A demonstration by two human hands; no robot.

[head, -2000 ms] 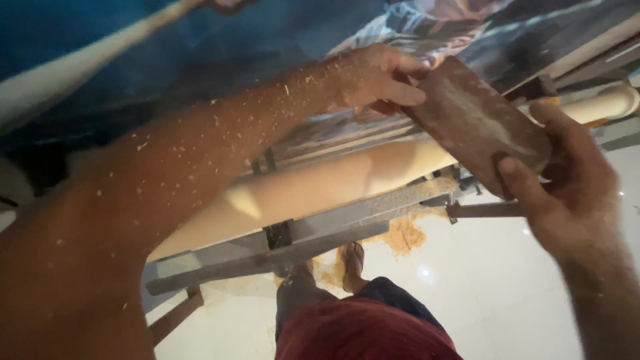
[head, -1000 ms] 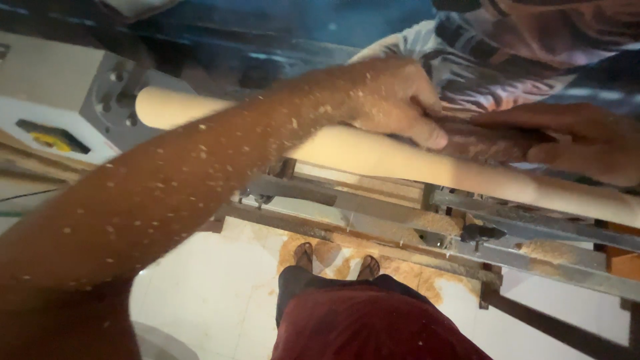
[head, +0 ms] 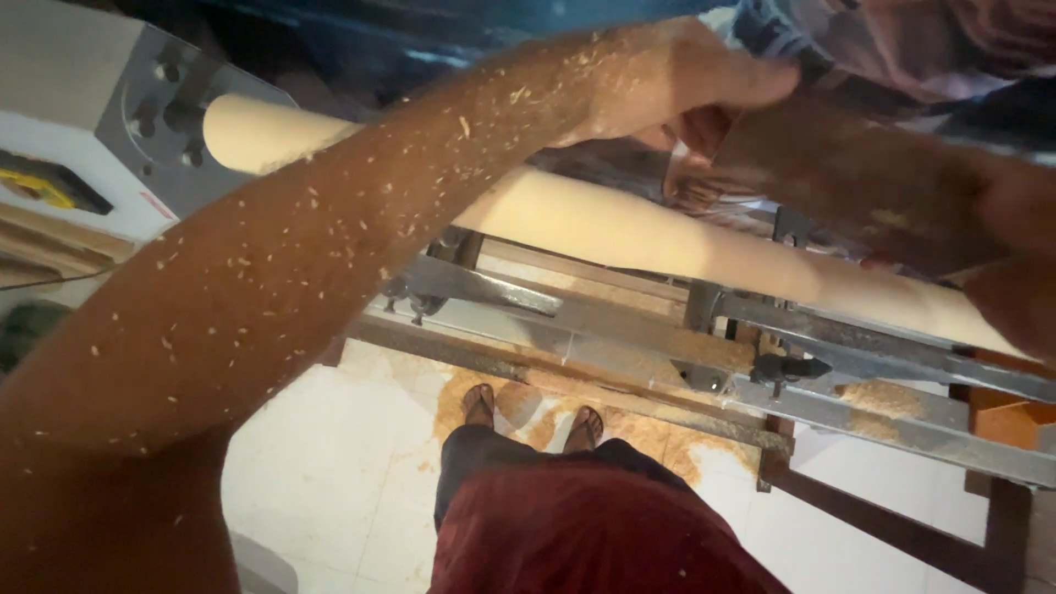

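A long pale wooden cylinder (head: 602,219) is mounted on a wood lathe and runs from upper left to lower right. Both hands are on a brown rectangular sheet, probably sandpaper (head: 858,181), which is blurred and lies over the far side of the cylinder. My left hand (head: 701,82) grips its left end with thumb and fingers, the forearm flecked with wood shavings. At the right edge, my right hand (head: 1015,289) holds the other end; it is blurred and partly cut off.
The lathe's grey headstock (head: 194,115) is at the upper left. Below the cylinder run the metal tool rest (head: 495,289), the bed rails (head: 874,421) and a black clamp lever (head: 788,369). Sawdust (head: 528,412) lies around my sandaled feet. An orange box (head: 1011,421) stands at right.
One second ago both hands were close together on the cylinder with the brown sheet; now they are farther apart, with the sheet spread between them. The view has swung since the first frame.
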